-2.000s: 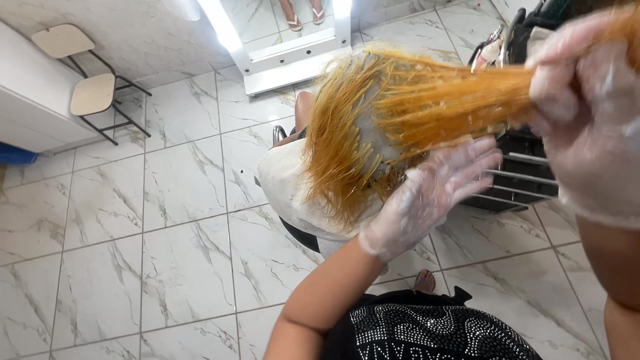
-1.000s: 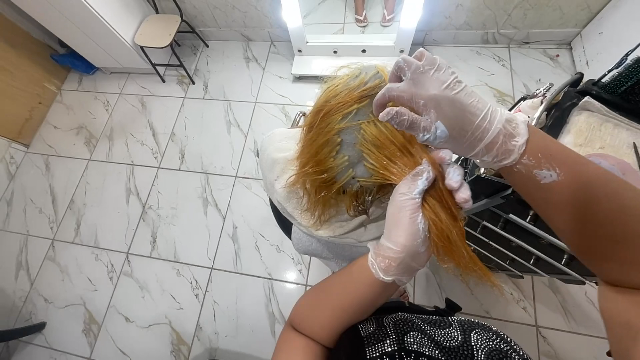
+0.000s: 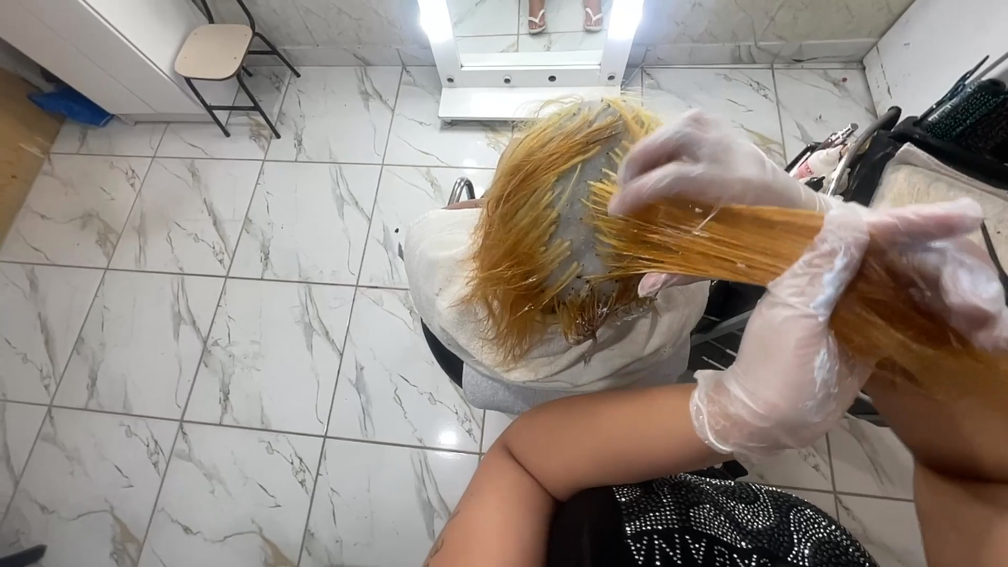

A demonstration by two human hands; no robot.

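Note:
A seated person's head wears a grey perforated highlighting cap with wet, yellow-orange hair pulled out through it. My left hand, in a clear glove smeared with white product, is closed around a long orange lock stretched toward the right. Nearer the cap, my gloved right hand curls over the same lock, with a fingertip showing below it; the hand is slightly blurred. The lock's loose length hangs past my left hand at the right edge. A cream towel covers the person's shoulders.
A lit mirror stands beyond the head, and a stool is at upper left beside a white cabinet. To the right is a dark trolley with a towel, bottles and tools. Marble-look tiles cover the floor.
Since one second ago, my left hand has moved right and outward along the lock. The lock hung downward then and now runs sideways. My right hand remains near the cap.

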